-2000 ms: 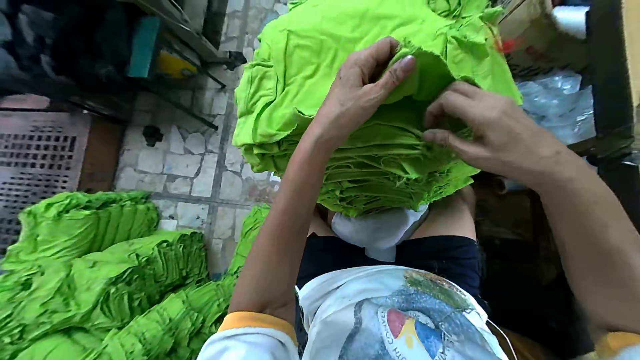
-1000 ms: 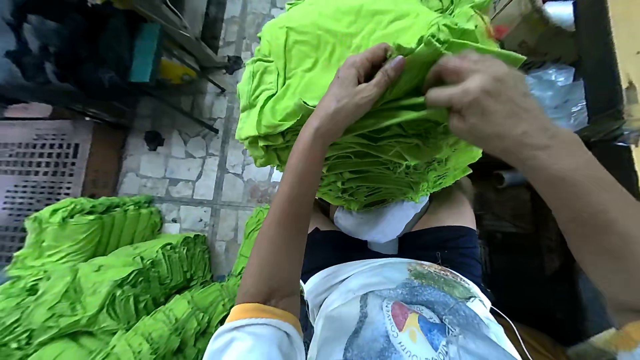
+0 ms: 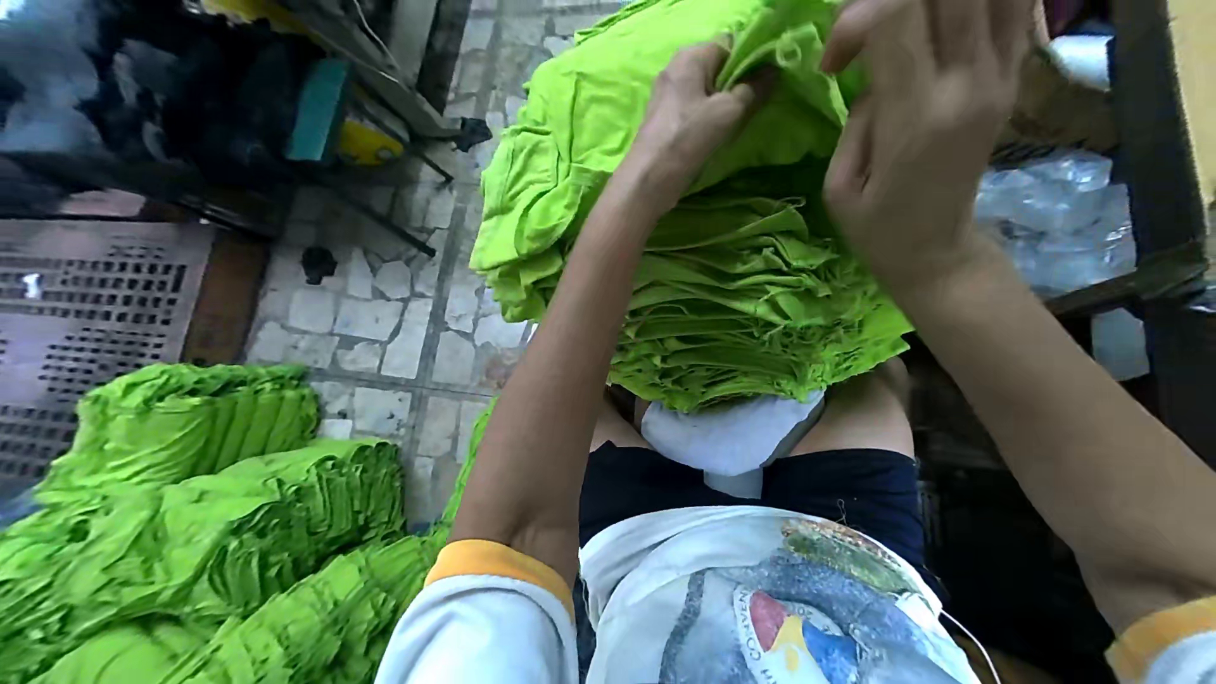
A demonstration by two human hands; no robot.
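A thick stack of lime-green fabric pieces (image 3: 741,304) rests over my lap, its frayed edges facing me. My left hand (image 3: 698,109) pinches a raised fold of the top green cloth (image 3: 784,47) between thumb and fingers. Close on its right, my right hand (image 3: 926,123) is lifted at the cloth's edge, somewhat blurred; whether its fingertips grip the fabric is hidden. Below the stack, a white cloth (image 3: 731,432) lies between my thighs.
More lime-green fabric bundles (image 3: 228,513) are piled at the lower left. A perforated grey panel (image 3: 85,323) stands beyond them, beside the stone-tiled floor (image 3: 380,313). Clear plastic bags (image 3: 1059,218) lie at the right by a dark frame (image 3: 1154,190). Dark material (image 3: 161,95) fills the upper left.
My right hand has moved up from the stack's layered edge to the top cloth's edge. My left hand keeps to the upper cloth, where a fold now stands raised.
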